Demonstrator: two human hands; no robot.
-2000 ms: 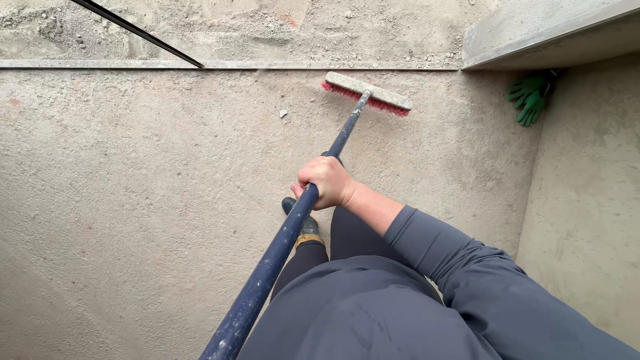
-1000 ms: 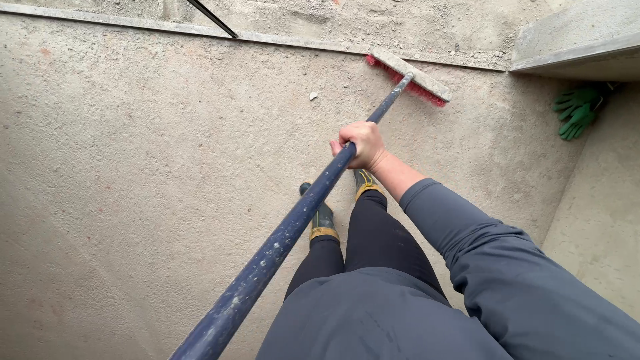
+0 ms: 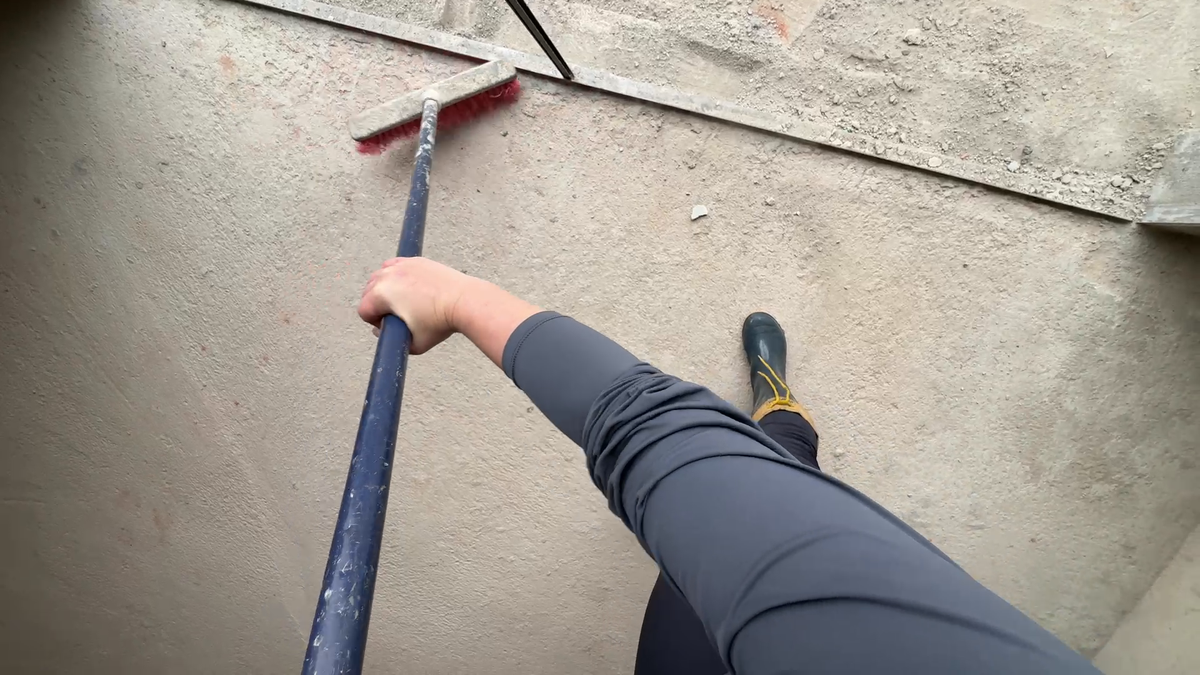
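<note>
My right hand [image 3: 414,302] is closed around the blue handle of a push broom [image 3: 370,450], about halfway along what shows of it. The handle is specked with pale paint or mortar and runs out of view at the bottom. At its far end the broom head [image 3: 436,101], a pale dusty block with red bristles, rests on the rough concrete floor [image 3: 525,525], just below a metal edge strip. My left hand is not in view. A small pale stone chip [image 3: 698,213] lies on the floor to the right of the broom head.
A straight metal strip [image 3: 806,131] crosses the floor, with loose rubble and dust [image 3: 900,75] beyond it. A thin dark rod [image 3: 541,37] meets the strip near the broom head. A concrete block [image 3: 1177,187] stands at the right edge. One rubber boot [image 3: 767,361] is below the chip.
The broom head has moved left along the strip, from right of the dark rod to left of it, and my right hand has gone left with the handle. The green gloves are out of view.
</note>
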